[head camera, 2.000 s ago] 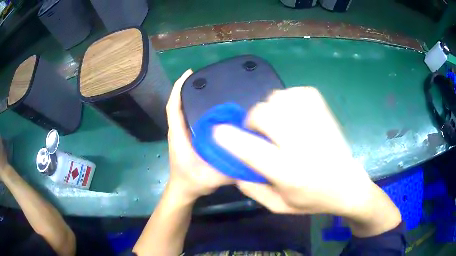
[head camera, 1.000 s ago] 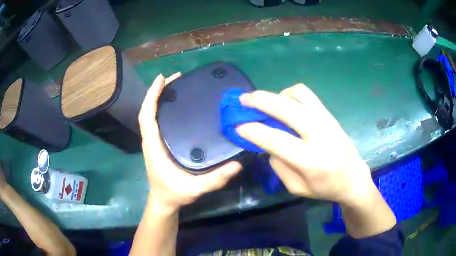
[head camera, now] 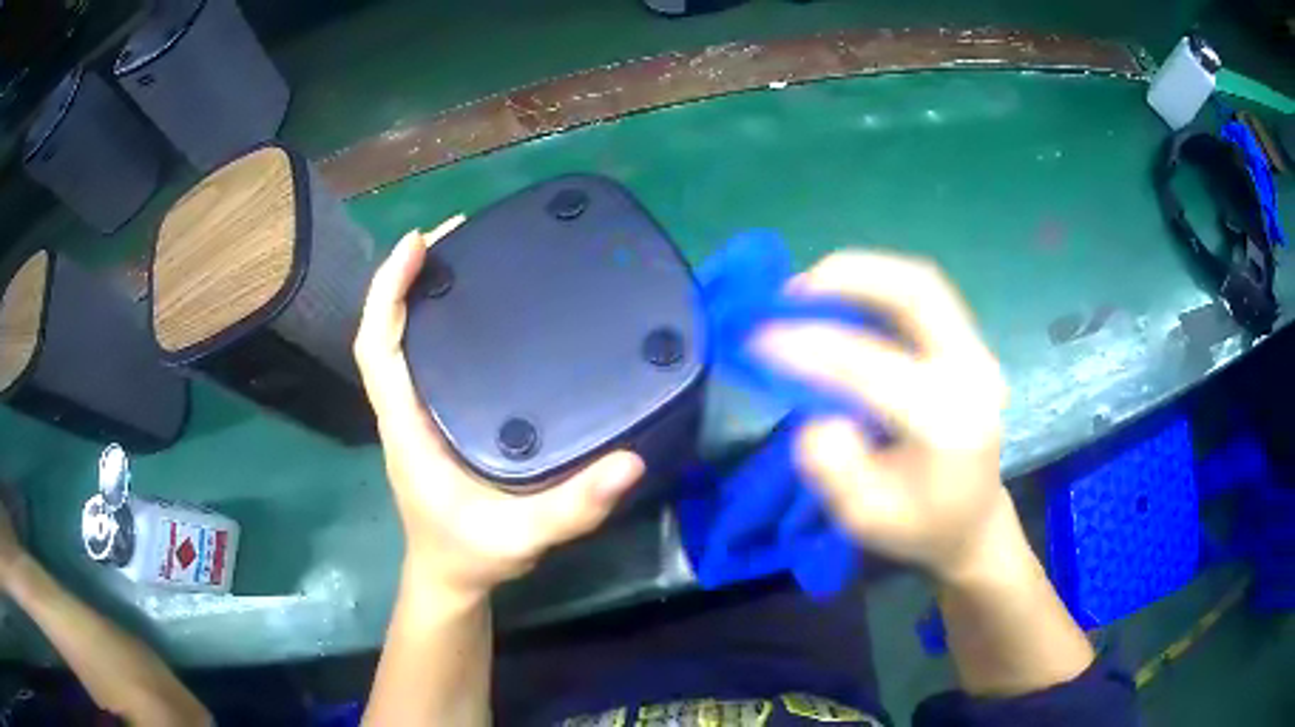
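Observation:
A dark grey speaker unit (head camera: 547, 334) is turned so its rounded-square base faces me, with round rubber feet near the corners. My left hand (head camera: 462, 497) grips its left side and near edge, thumb on the near rim and fingers around the far left side. My right hand (head camera: 909, 412), slightly blurred, holds a bright blue cloth (head camera: 760, 533) just right of the unit. The cloth hangs down and also bunches at the unit's right edge. Whether it touches the unit there is unclear.
Two wood-topped units (head camera: 235, 256) stand at left on the green bench (head camera: 909, 185), with grey units (head camera: 206, 85) behind. A white bottle (head camera: 185, 551) with red label is at lower left, beside another person's arm (head camera: 85, 639). A black loop (head camera: 1207, 227) and small white bottle (head camera: 1183, 83) lie right.
My right hand and the cloth have moved from over the base to the right, and the cloth has opened out. All four feet now show. My left hand still holds the unit, slightly further left.

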